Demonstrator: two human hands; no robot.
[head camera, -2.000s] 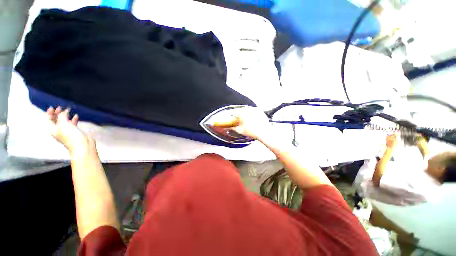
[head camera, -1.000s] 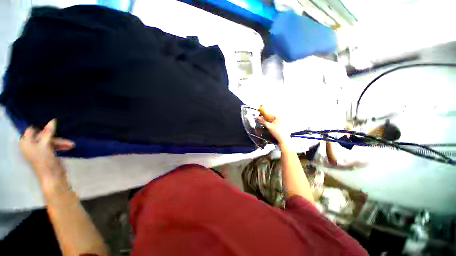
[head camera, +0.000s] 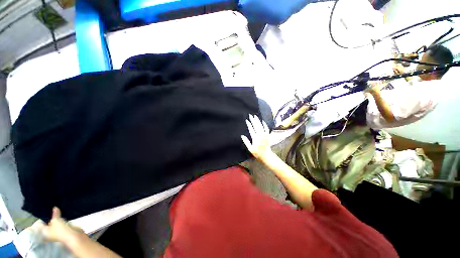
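Black trousers (head camera: 136, 131) lie spread over the board, and their near edge hangs down by the front of the table. My left hand (head camera: 59, 231) is blurred at their lower left corner; whether its fingers grip the cloth is unclear. My right hand (head camera: 259, 138) rests with spread fingers on their right end and holds nothing. The steam iron (head camera: 294, 118) stands just right of the cloth, with its tan handle showing. The board's blue cover is almost wholly hidden.
The white padded table (head camera: 171, 31) shows behind the cloth. A bright blue arm (head camera: 92, 40) stands at the back left. Black hoses (head camera: 348, 83) run right from the iron. Another person (head camera: 403, 101) works at the right. A pile of olive cloth (head camera: 338, 156) lies right of my arm.
My right hand has let go of the iron, which is now to the right. The trousers now cover the blue front edge. My left hand has moved to their lower left corner.
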